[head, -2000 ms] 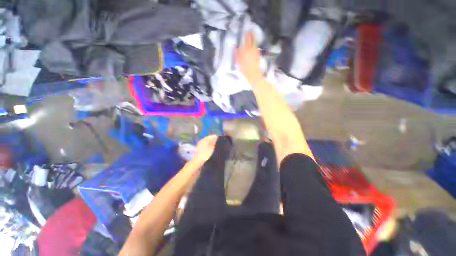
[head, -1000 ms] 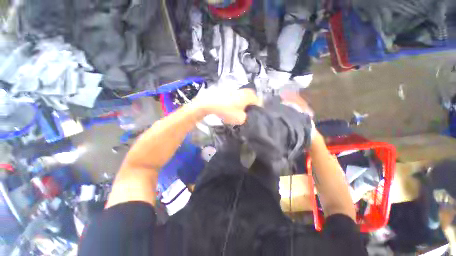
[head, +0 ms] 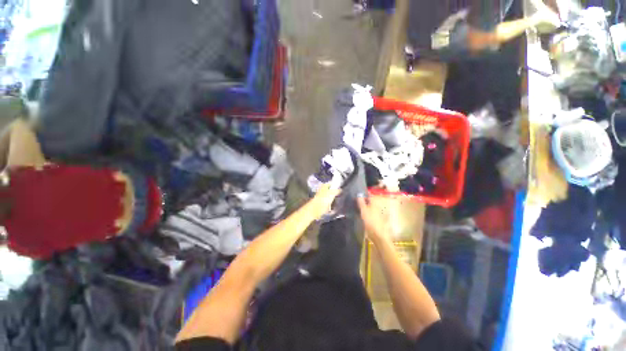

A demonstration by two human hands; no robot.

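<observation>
A bundle of grey and white cloth pieces hangs between my hands, over the left rim of an open red plastic basket. My left hand is closed on the bundle's lower left side. My right hand is at the bundle's lower right edge, by the basket's near left corner, and holds the grey cloth there. The fingers are small and blurred. The basket holds white and dark pieces. Part of its left rim is hidden behind the bundle.
A round red stool top is at the left. Grey garments lie heaped at the upper left by a blue crate. White and grey pieces are piled left of my arms. A blue-edged table and another person's arm are at the right.
The view has turned right, so the red basket is now in front of me. Both hands have brought the grey and white cloth from the floor heaps to the basket's left side.
</observation>
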